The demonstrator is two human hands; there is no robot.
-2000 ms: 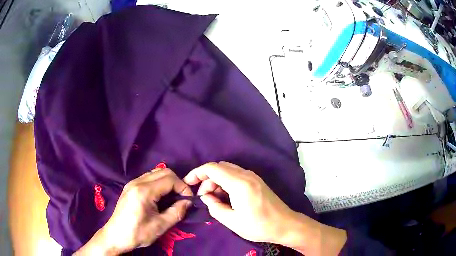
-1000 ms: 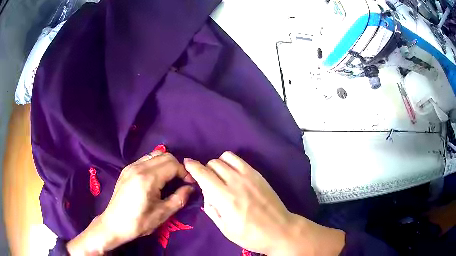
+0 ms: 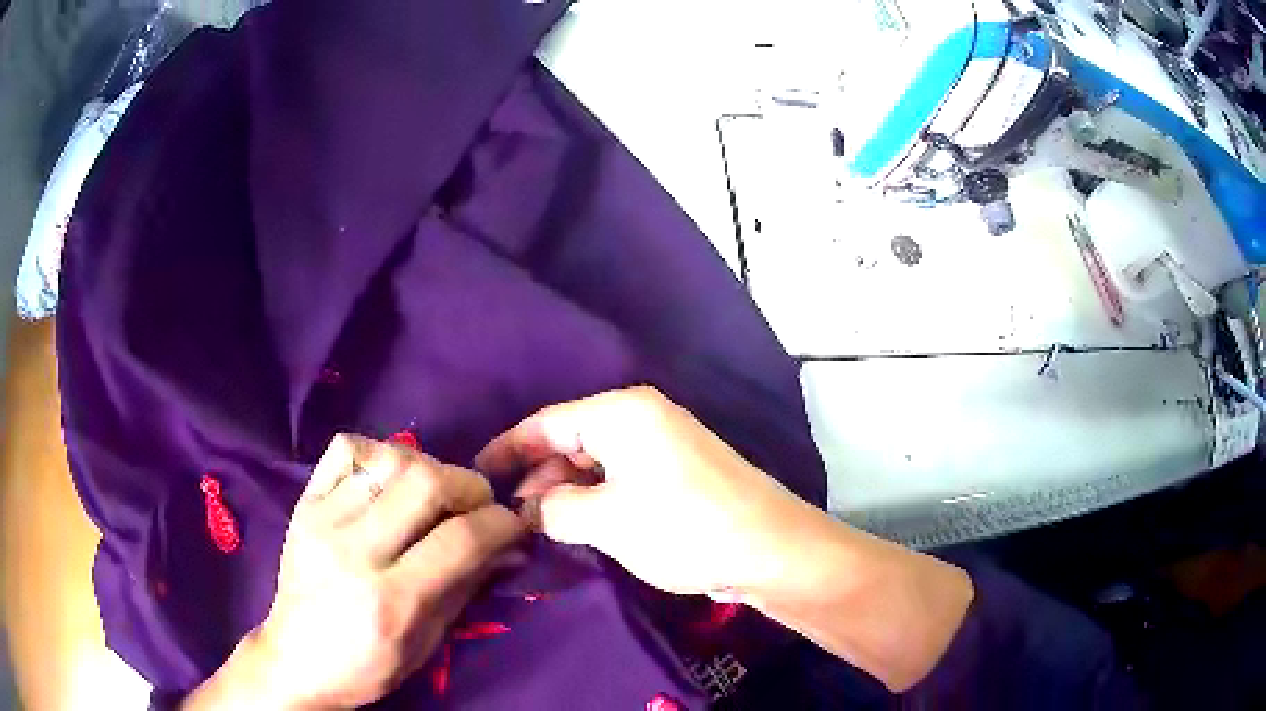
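A dark purple garment [image 3: 555, 306] lies spread in front of me, over the table's left part. My left hand [image 3: 396, 563] and my right hand [image 3: 625, 486] meet at its lower middle, fingertips pinching the purple cloth between them. What exactly is between the fingertips is hidden. A red frog closure [image 3: 220, 514] lies on the cloth left of my left hand. Another red piece [image 3: 404, 440] shows just above my left hand, and a red pointed piece [image 3: 479, 631] shows below my hands. More red bits show at the lower right of the cloth.
A white and blue sewing machine head [image 3: 958, 104] stands at the upper right over the white machine bed [image 3: 833, 292]. Pink-handled snips [image 3: 1097, 271] lie under the arm. The ruler-marked table edge [image 3: 958, 521] is at right. A wood-coloured surface [image 3: 31, 486] shows at left.
My right hand has turned and its fingers are now curled in at the cloth. My left hand has rolled over, its back more upward. The garment and machine sit slightly further left in view.
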